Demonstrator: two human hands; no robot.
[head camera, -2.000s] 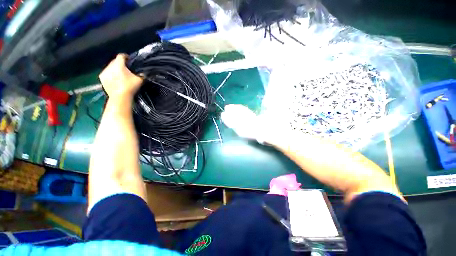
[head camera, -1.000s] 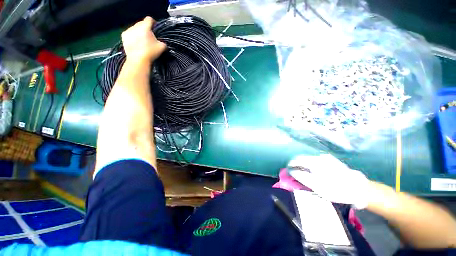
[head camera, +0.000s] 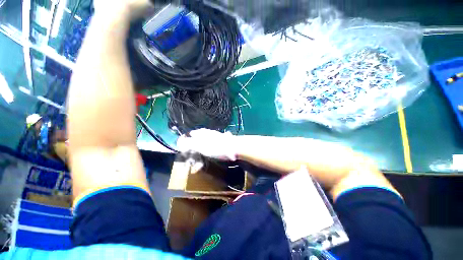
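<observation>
A large black cable coil (head camera: 203, 71) is raised at the top left, its open middle showing blue and grey things behind. My left hand (head camera: 129, 6), bare, is blurred at the top edge and holds the coil's left side. A second black coil (head camera: 203, 109) lies on the bench below it, with thin white ends sticking out on the right. My right hand (head camera: 205, 143), in a white glove, is at the bench's front edge just below this coil. A black cable (head camera: 155, 133) runs down to the glove; whether the fingers grip it cannot be told.
A clear bag of small white and blue pieces (head camera: 350, 86) lies on the green bench (head camera: 325, 138). Short black pieces (head camera: 292, 31) are behind it. A blue tray (head camera: 449, 84) is at the right edge. An open carton (head camera: 208, 180) is below the bench edge. A badge holder (head camera: 309, 208) hangs in front.
My left hand has lifted the upper coil upward, uncovering a coil beneath. My gloved right hand has moved left from the pink cloth to the bench edge below the coils. The view has shifted.
</observation>
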